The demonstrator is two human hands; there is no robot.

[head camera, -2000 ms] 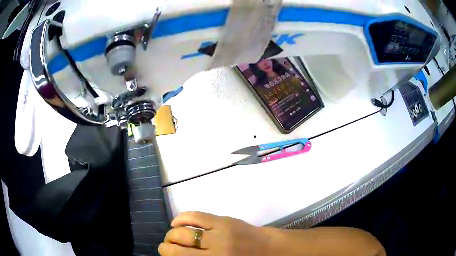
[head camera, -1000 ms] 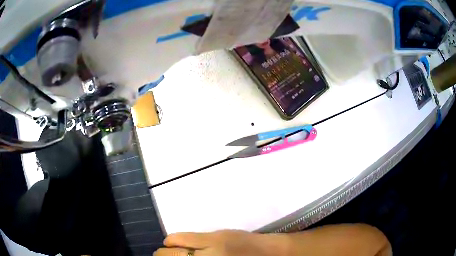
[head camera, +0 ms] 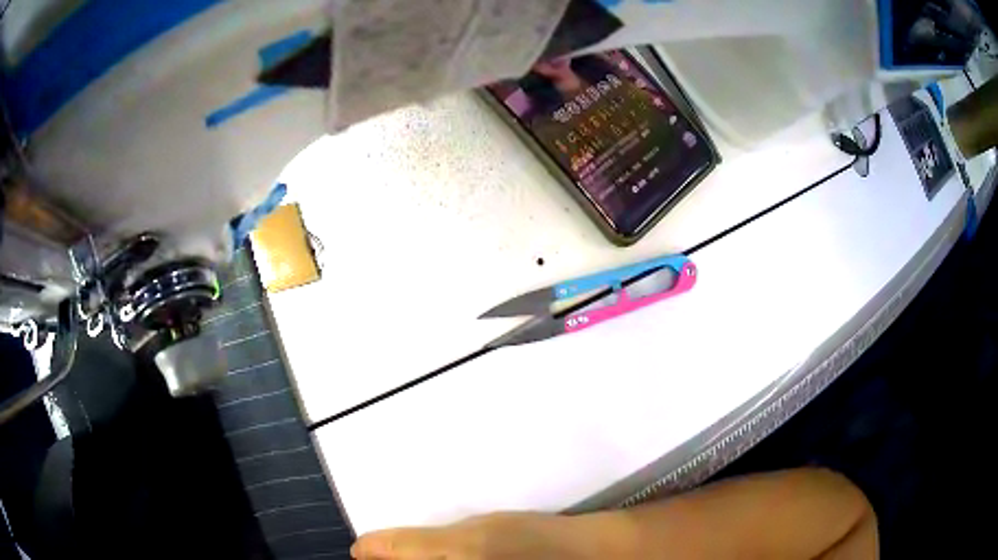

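Note:
A dark pinstriped strip (head camera: 274, 448) runs from beside the machine's round silver tension parts (head camera: 175, 295) down to the bottom edge, along the left of the white table. Black fabric (head camera: 164, 470) lies left of it. My right hand (head camera: 460, 539) is at the bottom edge, its fingertip side at the strip's right border. It is cut off by the frame, so its fingers and any grip are hidden. My left hand is out of the picture. The needle and presser foot cannot be made out.
Blue-and-pink thread snips (head camera: 618, 298) lie on the white table (head camera: 438, 448). A lit smartphone (head camera: 624, 164) lies behind them. A tan-gold square (head camera: 285, 247) sits beside the strip. A blurred grey strap (head camera: 427, 55) hangs across the machine head. A measuring tape (head camera: 766, 405) follows the front edge.
The view has shifted closer and the machine head has moved left and partly out of frame. My right hand shows lower, its ringed fingers now out of view. Snips and phone lie as before.

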